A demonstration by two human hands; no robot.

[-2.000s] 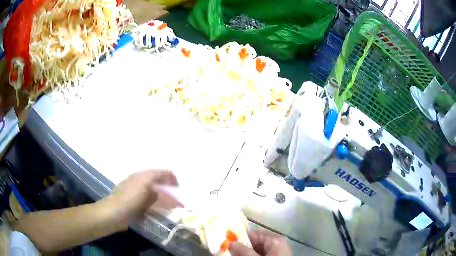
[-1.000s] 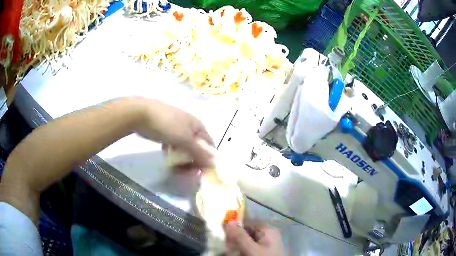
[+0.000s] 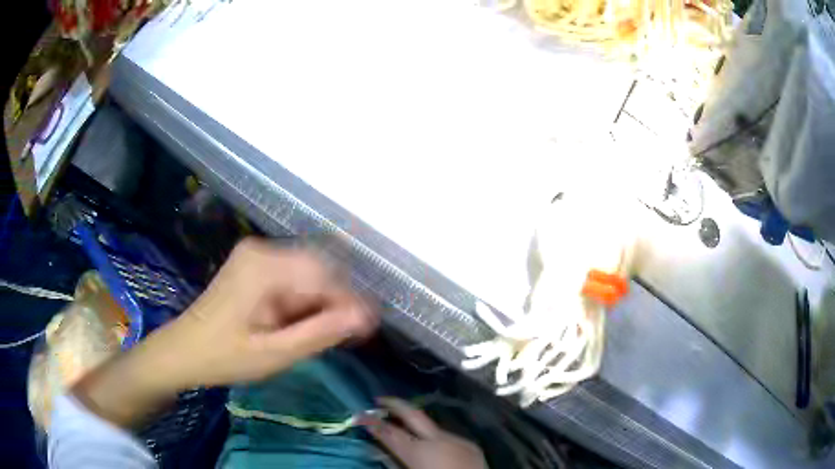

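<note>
A cream yarn bunch (image 3: 554, 334) with an orange-red piece (image 3: 605, 287) lies at the table's front edge, its loose strands hanging over the ruler-marked rim. Neither hand touches it. My left hand (image 3: 275, 311) is blurred and curled, in front of the table edge and left of the bunch; whether it holds anything is unclear. My right hand (image 3: 428, 441) is low at the bottom edge, partly cut off, its fingertips closed on the end of a cream strand (image 3: 298, 420) that lies across teal cloth.
The white table (image 3: 366, 119) is overexposed. A pile of cream yarn (image 3: 604, 20) is at the back. The sewing machine's needle plate (image 3: 676, 197), the hanging pouch (image 3: 806, 137) and a dark slim tool (image 3: 803, 348) are at the right. A blue basket (image 3: 137, 266) stands lower left.
The view has shifted left and down. Both hands have left the yarn bunch, which now lies on the table edge. My right hand has moved down to a cream strand.
</note>
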